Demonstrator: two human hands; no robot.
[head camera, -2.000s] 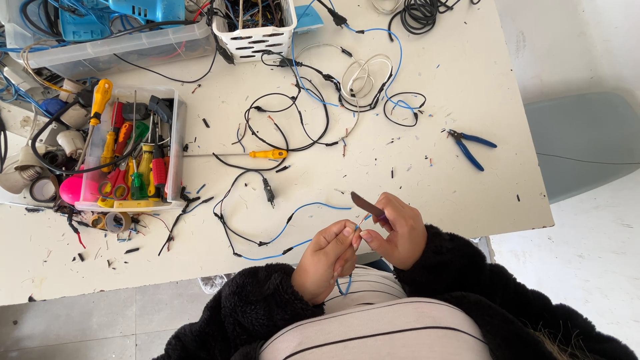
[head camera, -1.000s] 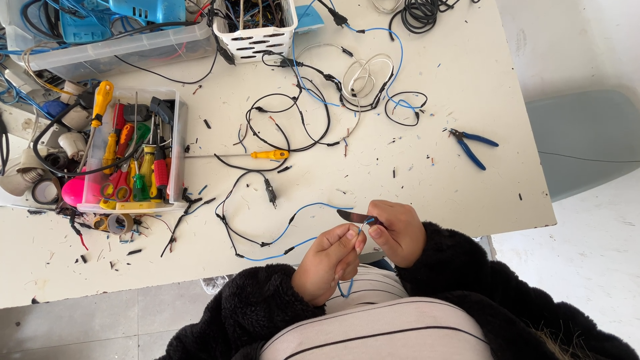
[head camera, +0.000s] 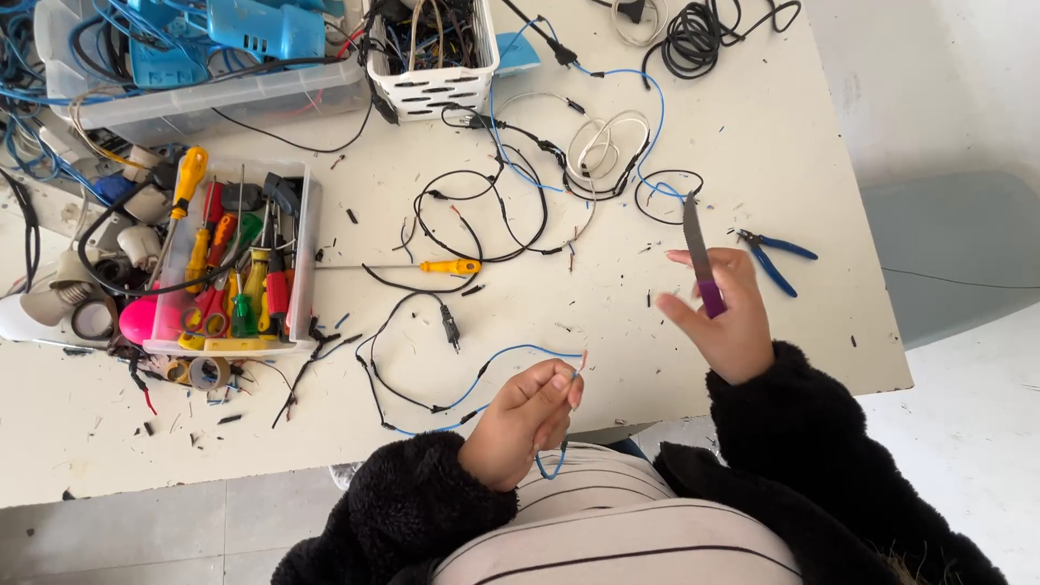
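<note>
Close to my body at the table's front edge, my left hand (head camera: 524, 418) pinches a blue electrical wire (head camera: 552, 470), whose bared copper end sticks up past the fingertips. The wire's blue and black length loops away over the table to the left. To the right, my right hand (head camera: 727, 313) holds a serrated knife (head camera: 697, 244) by its purple handle, blade pointing up and away, thumb and forefinger spread. The two hands are apart. Blue-handled cutters (head camera: 768, 258) lie just beyond my right hand. A black plug (head camera: 450, 327) lies left of the wire's loop.
A clear plastic bin (head camera: 307, 244) of screwdrivers and scissors stands at left. Behind are a larger clear bin (head camera: 244, 101) and a white basket (head camera: 431, 85) of wires. A yellow-handled screwdriver (head camera: 449, 266), joined cables and a black cable coil (head camera: 691, 41) lie on the white table (head camera: 634, 366) among scraps.
My right hand has moved away from my left, to the right and up, with the knife. Both hands were together at the wire before. Bare copper now shows at the wire end.
</note>
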